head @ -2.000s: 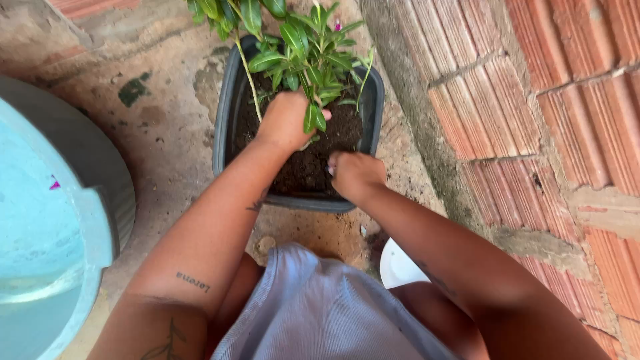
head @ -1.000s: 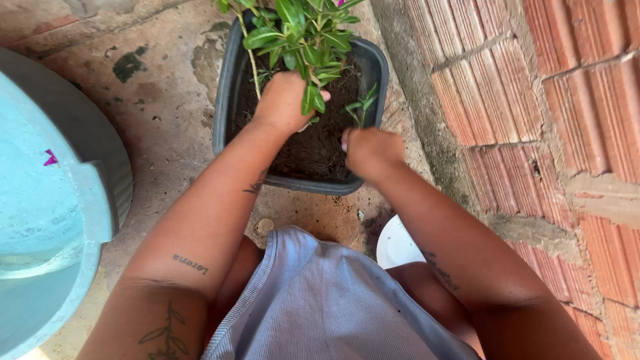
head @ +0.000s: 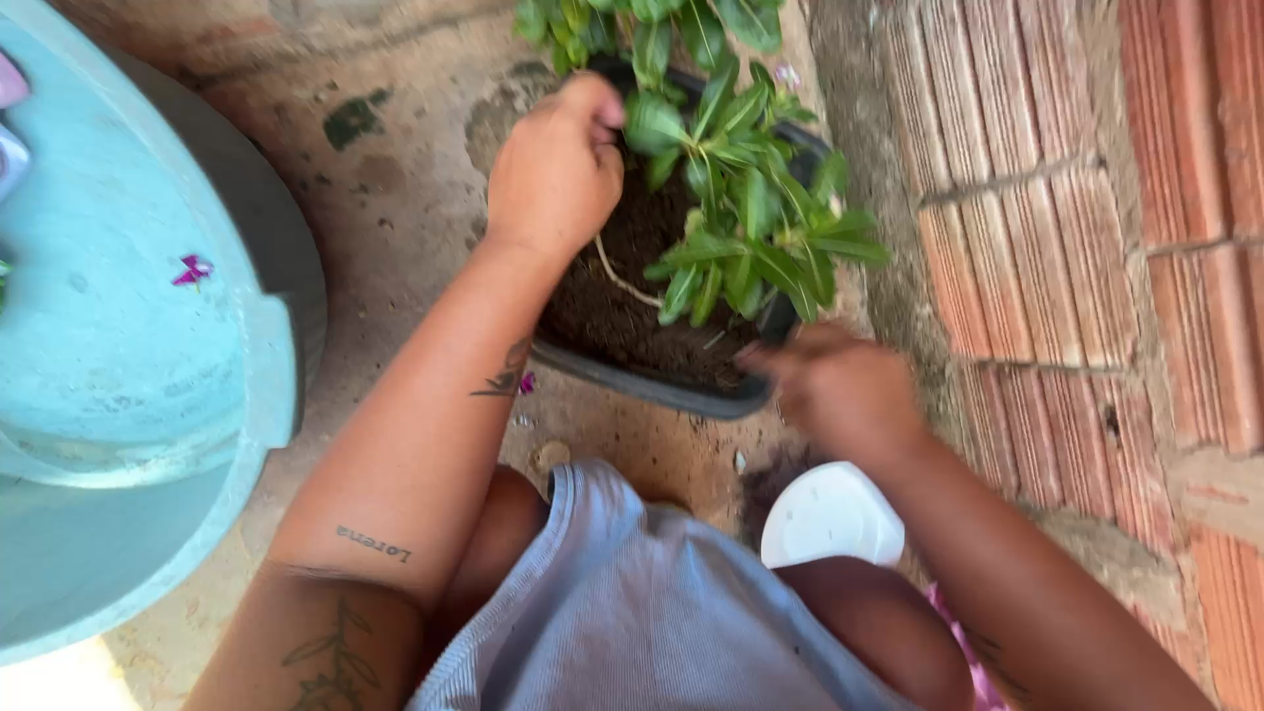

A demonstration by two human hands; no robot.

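Note:
A leafy green plant [head: 750, 197] grows in a dark plastic pot [head: 652, 387] filled with brown soil [head: 632, 331]. My left hand [head: 558, 168] is curled at the pot's left side, its fingertips beside the leaves and above a pale bare stem [head: 622, 276]. That stem runs down into the soil; whether the fingers grip it is hidden. My right hand [head: 839, 385], blurred, is at the pot's lower right corner, fingers pointing in over the rim below the leaves. Nothing can be made out in it.
A large light-blue plastic tub [head: 272, 375] stands at the left, with a small magenta flower [head: 193, 270] in it. A wall of ribbed clay bricks [head: 1027, 267] rises close on the right. A white plastic object [head: 829, 518] lies on the stained concrete floor [head: 395, 197] by my right knee.
My left hand has moved from among the stems to the pot's left side. The leafy stems now spread toward the right of the pot. My right hand has shifted to the pot's lower right corner.

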